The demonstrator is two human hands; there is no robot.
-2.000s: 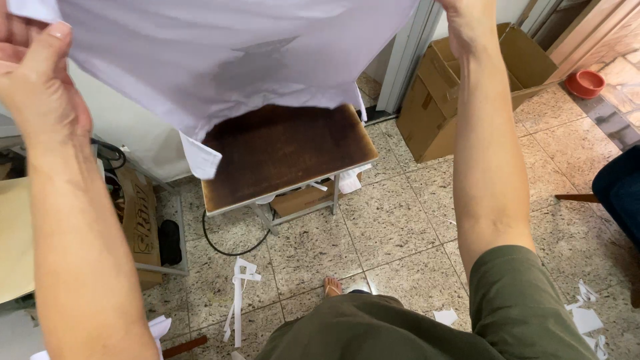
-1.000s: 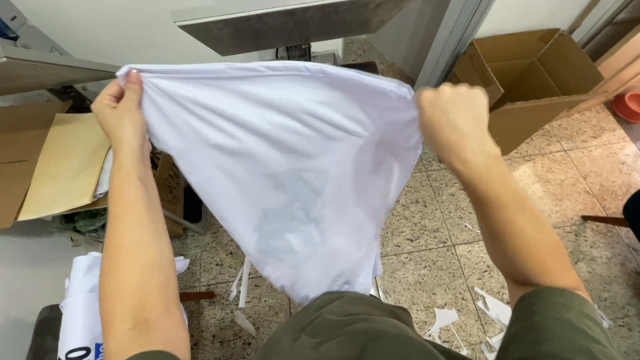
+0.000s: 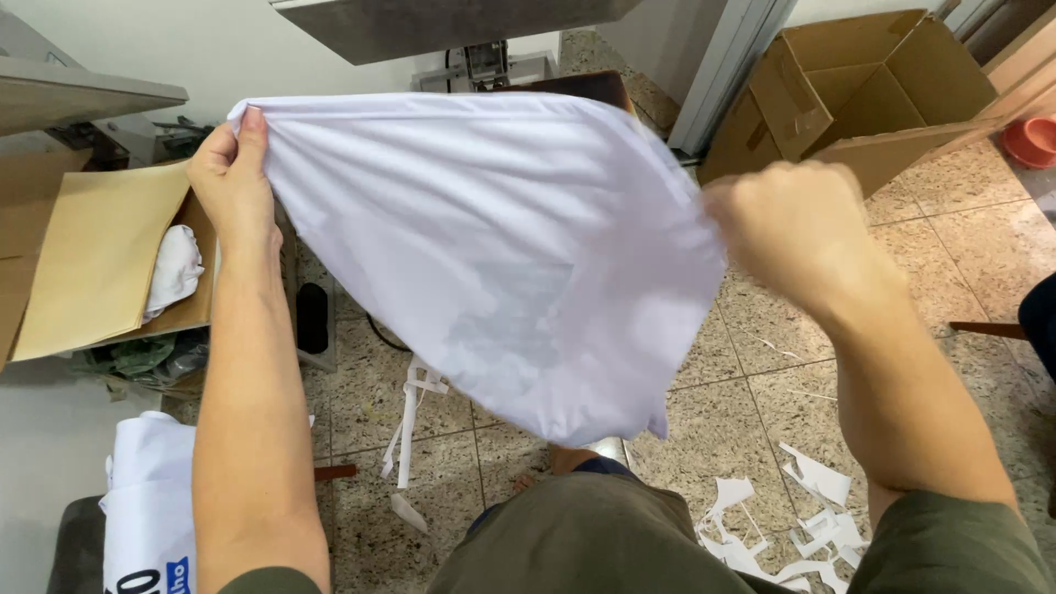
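Note:
A white cloth garment is stretched between my two hands, with folds fanning out from its upper left corner and a greyish patch showing on its lower middle. My left hand pinches that corner between thumb and fingers. On the other side, my right hand, blurred and closed like a fist, grips the garment's right edge; its fingertips are hidden. The garment's lower edge hangs loose over the floor, just in front of my green shirt.
Metal plates of what look like presses stand at the top. An open cardboard box is at upper right. Yellowish sheets lie at left, above a printed white cloth bundle. White scraps litter the tiled floor.
Two seconds ago the garment was held up over the dark-topped table; it has come down and towards me. Since one second ago, it hangs more to the right and its lower edge has lifted.

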